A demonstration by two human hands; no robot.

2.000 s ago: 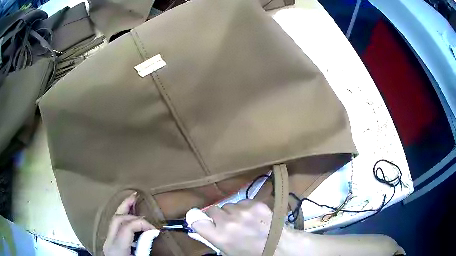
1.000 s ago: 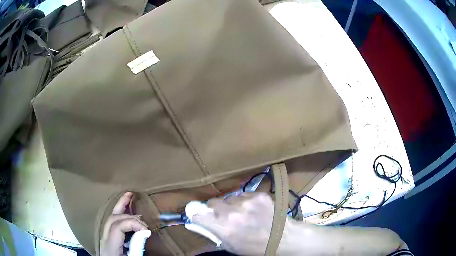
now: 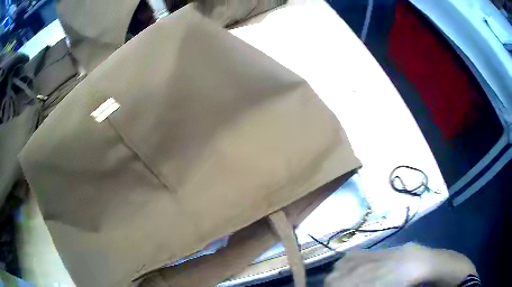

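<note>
The tan-brown tote bag body lies on the pale table with its mouth towards me. A small pale label patch sits on its centre seam at the left. One strap hangs from the mouth edge towards the bottom. White and blue material shows inside the mouth. My right hand is at the bottom right, blurred and cut off by the frame edge, to the right of the strap and apart from the bag. Its fingers and anything in them cannot be made out. My left hand is not in view.
A black cord lies looped on the right part of the table, with thin threads near it. Brown pieces and straps are piled at the left. More brown bags are at the far side. A red crate stands at the right.
My right hand has left the bag mouth and moved right. My left hand has gone out of view. The bag and table appear shifted left, and the left strap loop no longer shows.
</note>
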